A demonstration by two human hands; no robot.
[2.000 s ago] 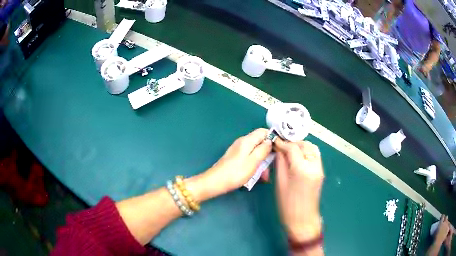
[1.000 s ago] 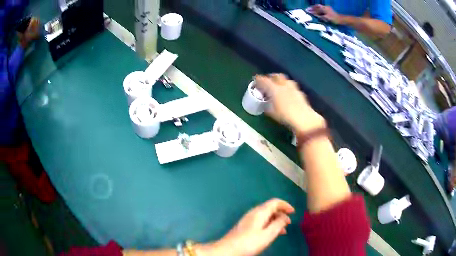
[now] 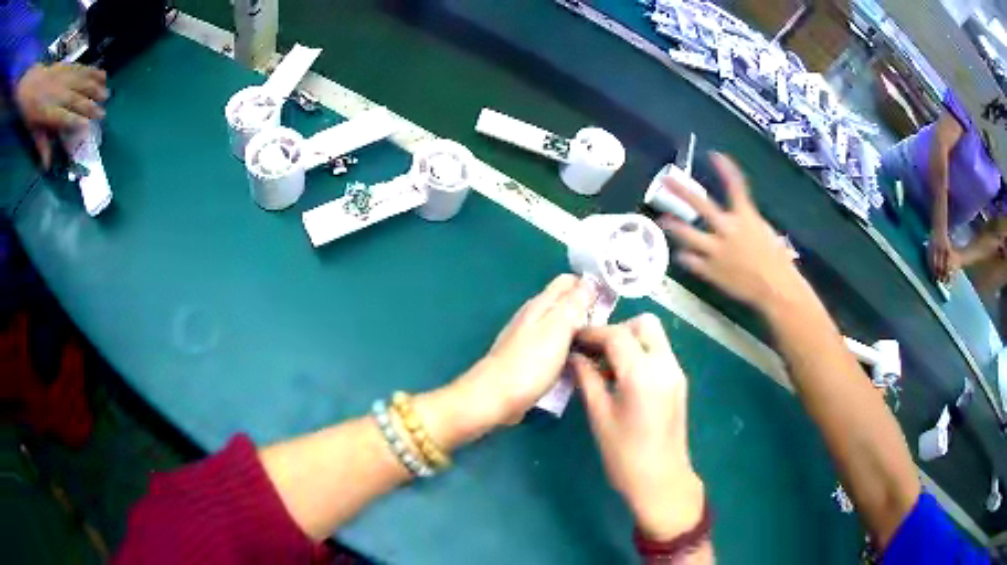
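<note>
A white plastic housing [image 3: 632, 256] stands at the pale edge rail, its spoked ring facing up, its flat arm pointing down and left towards me. My left hand [image 3: 538, 351] holds this arm near the round head. My right hand [image 3: 640, 397] has its fingers bent at the arm, just below the left fingertips. The fingers hide most of the arm and any circuit board there. The arm's lower end shows between the hands.
Three housings [image 3: 276, 168] stand left along the pale rail [image 3: 519, 196], with small circuit boards [image 3: 358, 199]. The belt [image 3: 442, 66] carries more housings [image 3: 592, 161]. Another person's hand [image 3: 734, 237] reaches over it from the right. A neighbour's hand [image 3: 64, 97] is at upper left.
My right hand has come back from the belt, and both hands are now on a housing at the rail. Another person's arm has entered from the right. The view has shifted.
</note>
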